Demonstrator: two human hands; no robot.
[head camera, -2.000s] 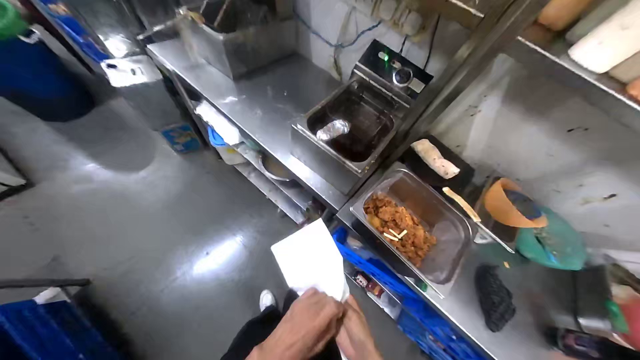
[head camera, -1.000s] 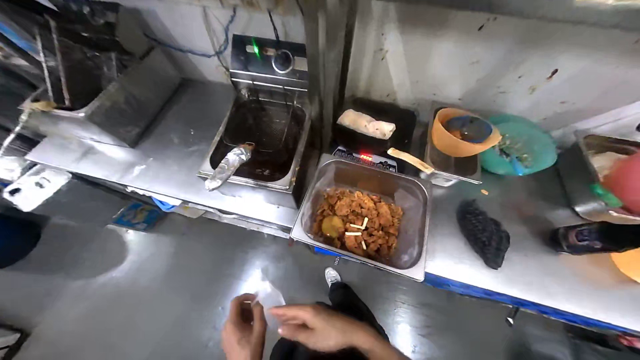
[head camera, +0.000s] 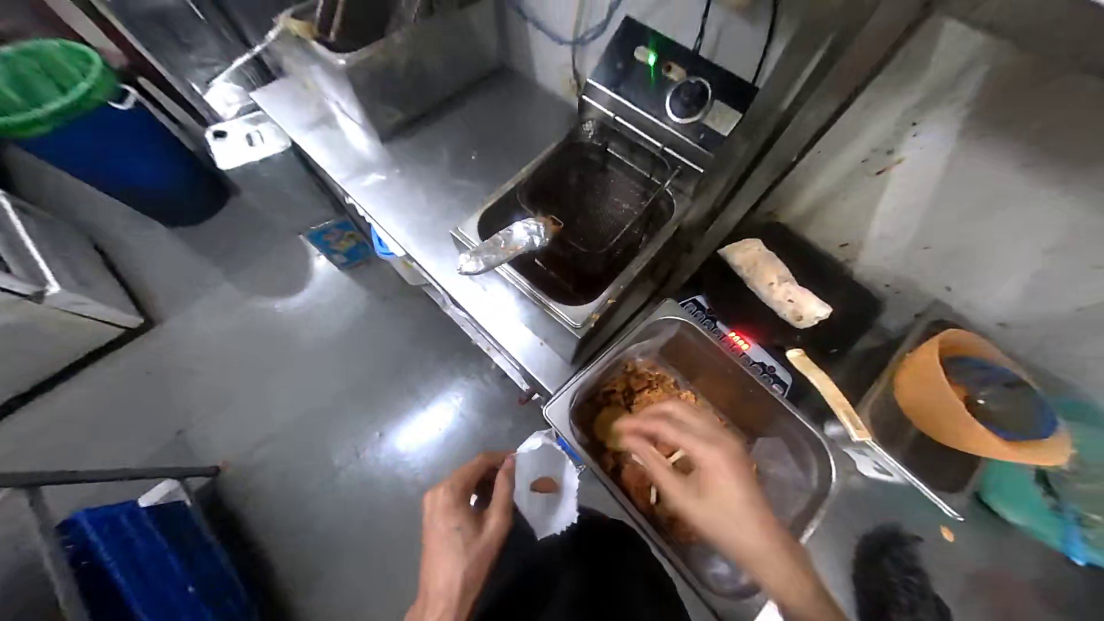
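My left hand pinches the edge of a small white paper bag, whose mouth faces up with something brownish inside. Over a steel pan of browned fried food pieces hangs my right hand, its fingers bent and blurred; whether they hold anything cannot be told. A few pale sticks lie on the food below them. Behind the pan, a rolled flatbread rests on a black hot plate. The foil-wrapped handle of a basket sticks out over the deep fryer.
A long spatula lies right of the pan, near an orange bowl and a green bowl. A black cloth-like item is on the counter. Blue bin and blue crate stand on the floor at left.
My right hand has moved from beside my left hand to over the food in the pan. The white paper, earlier a flat sheet, now shows an opening. The view has turned.
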